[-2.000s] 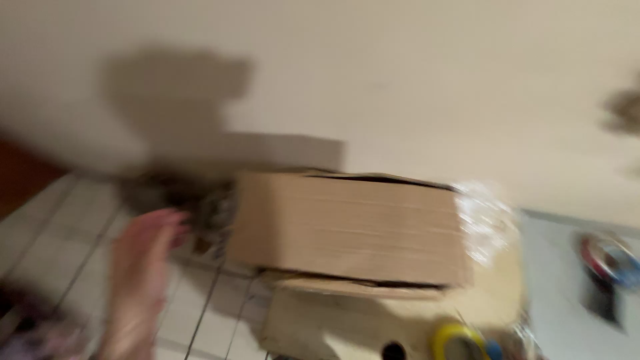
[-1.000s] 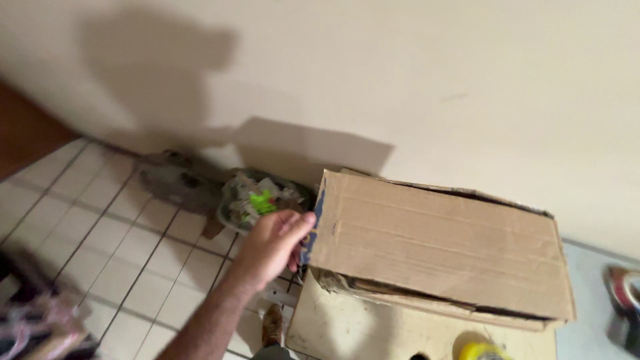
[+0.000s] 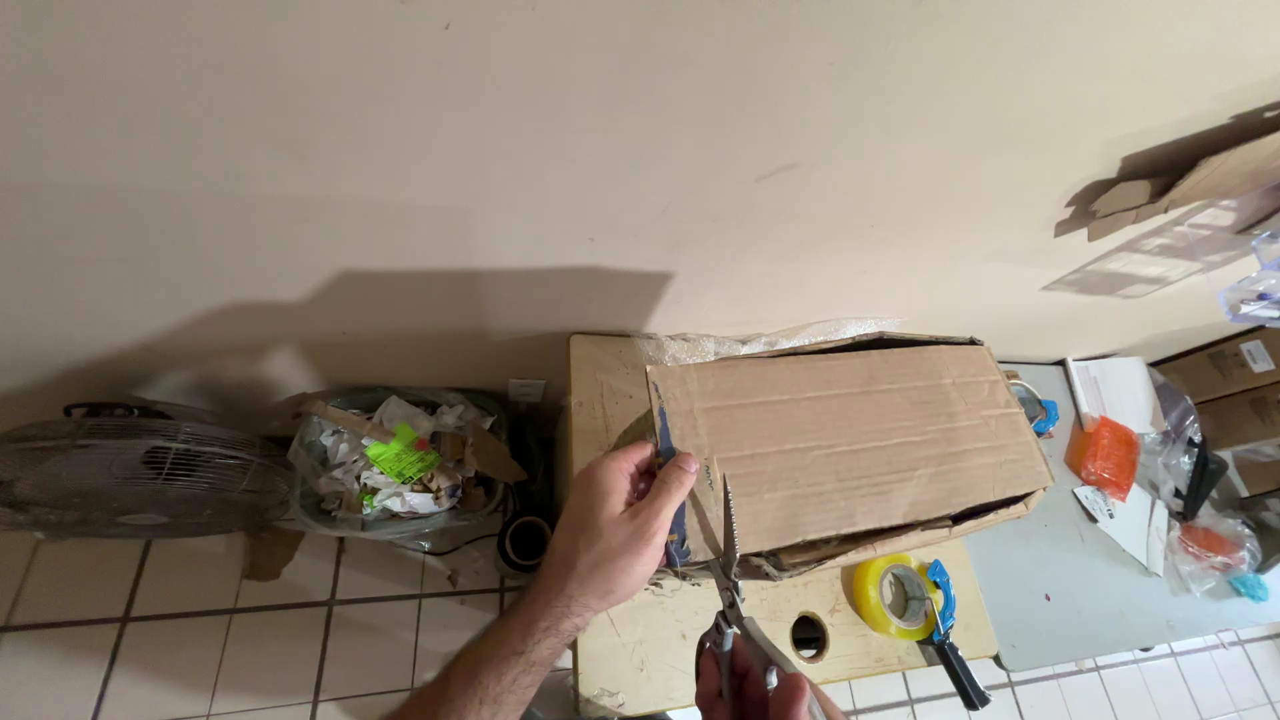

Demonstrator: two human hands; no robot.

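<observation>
A worn cardboard box (image 3: 860,440) lies on a pale wooden tabletop (image 3: 680,655), with bubble wrap (image 3: 690,347) behind it. My left hand (image 3: 615,525) pinches the box's left edge between thumb and fingers, beside a dark blue printed strip. At the bottom centre, my right hand (image 3: 755,690) grips metal scissors (image 3: 733,600) by the handles. Their serrated blades are parted and point up over the left part of the box's top; whether they touch the cardboard I cannot tell. A tape dispenser with yellow-edged tape (image 3: 893,598) lies just in front of the box.
A lined bin (image 3: 400,525) full of paper scraps stands left of the wooden top, next to a floor fan (image 3: 140,475). To the right, a grey table (image 3: 1040,560) holds an orange packet (image 3: 1105,458), papers and plastic bags. Cardboard boxes (image 3: 1225,365) stand at the far right.
My left hand has moved onto the box's left edge since the oldest frame. My right hand and the scissors have come into view. The view has shifted strongly.
</observation>
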